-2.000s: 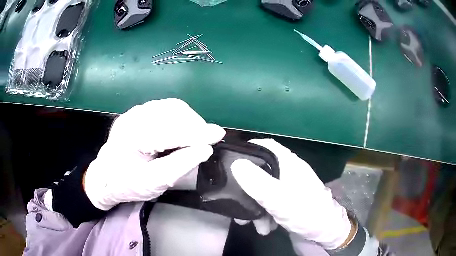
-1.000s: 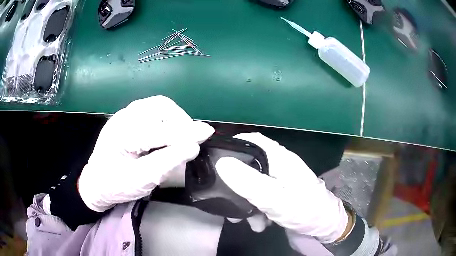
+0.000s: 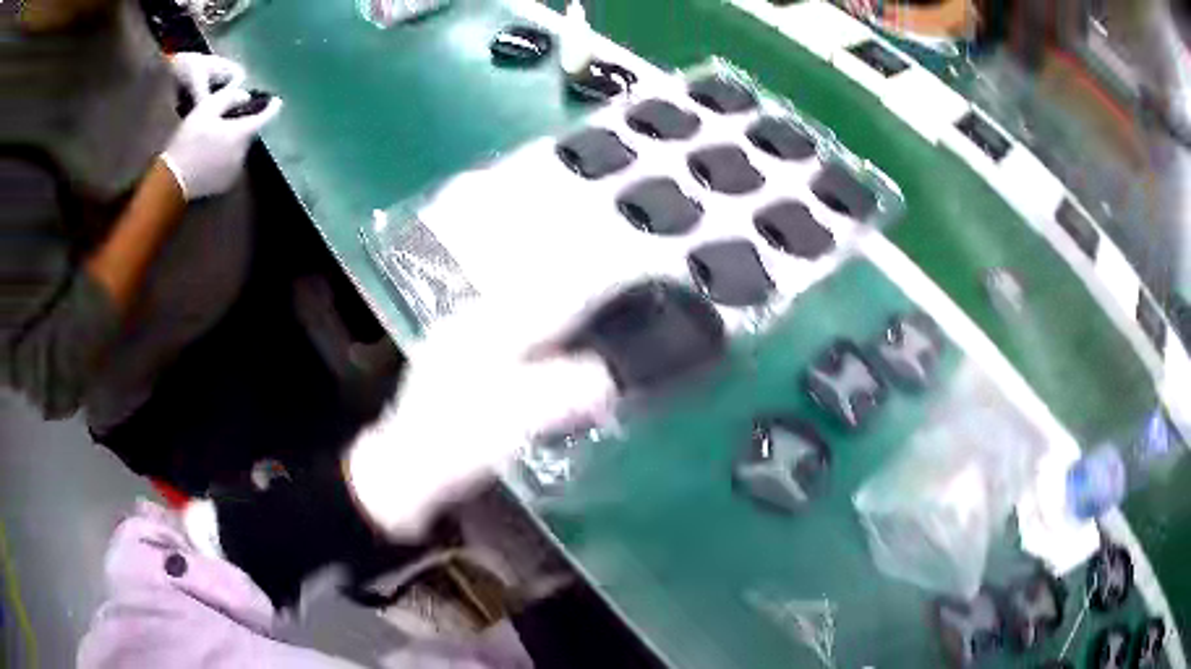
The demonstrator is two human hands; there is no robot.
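My left hand (image 3: 483, 412), in a white glove and blurred, reaches over the near edge of the clear blister tray (image 3: 503, 216). Its fingers are at a dark rounded housing shell (image 3: 653, 337), which looks larger than the shells in the tray and appears held. The thumb and fingertips blend into the white tray, so the exact grip is hard to see. Several black shells (image 3: 731, 272) sit in the tray's far pockets; its near part shows white. My right hand is out of the picture.
Device units with grey X-like faces (image 3: 781, 464) lie right of the tray. Beyond are a crumpled plastic bag (image 3: 947, 503) and a blue-capped bottle (image 3: 1095, 481). Loose pins (image 3: 807, 625) lie at the bottom. Another person's gloved hands (image 3: 216, 137) hold a dark part at upper left. White boxes (image 3: 982, 137) line the conveyor.
The view has swung left to the tray. My left hand has left the device unit over the lap and is now at a shell by the tray. My right hand has gone out of view.
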